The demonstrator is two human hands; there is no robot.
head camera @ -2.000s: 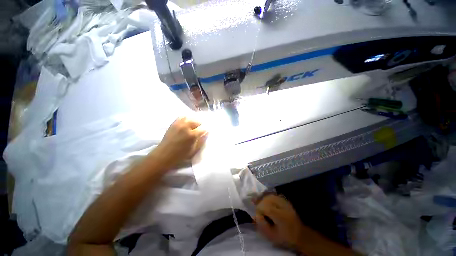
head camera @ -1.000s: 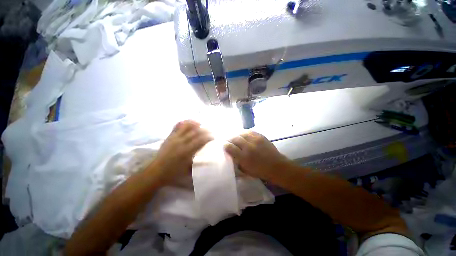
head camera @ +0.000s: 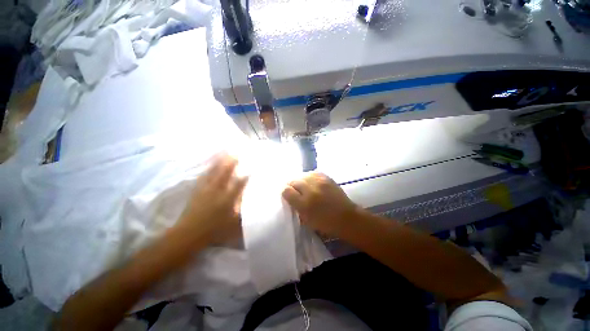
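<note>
A white strip-like cut piece (head camera: 268, 242) runs from the glare at the needle down toward my lap. White garment cloth (head camera: 84, 207) spreads over the table to its left. My left hand (head camera: 217, 197) lies on the cloth at the strip's left edge, slightly blurred. My right hand (head camera: 316, 199) is at the strip's right edge, fingers bent and pressed on the cloth. The sewing machine head (head camera: 388, 77) stands just beyond both hands. Its needle and presser foot are lost in glare. A white thread (head camera: 301, 307) trails from the strip's lower end.
A ruler-marked table edge (head camera: 427, 210) runs at the right. Green snips or pens (head camera: 501, 153) lie right of the machine bed, near a yellow sticker (head camera: 499, 196). White cloth pieces (head camera: 97, 32) are heaped at the far left. More crumpled cloth (head camera: 556, 258) is at the lower right.
My right hand has come up from the lap to the strip near the needle. My left hand has shifted slightly left and down. The trailing thread shows again below the strip.
</note>
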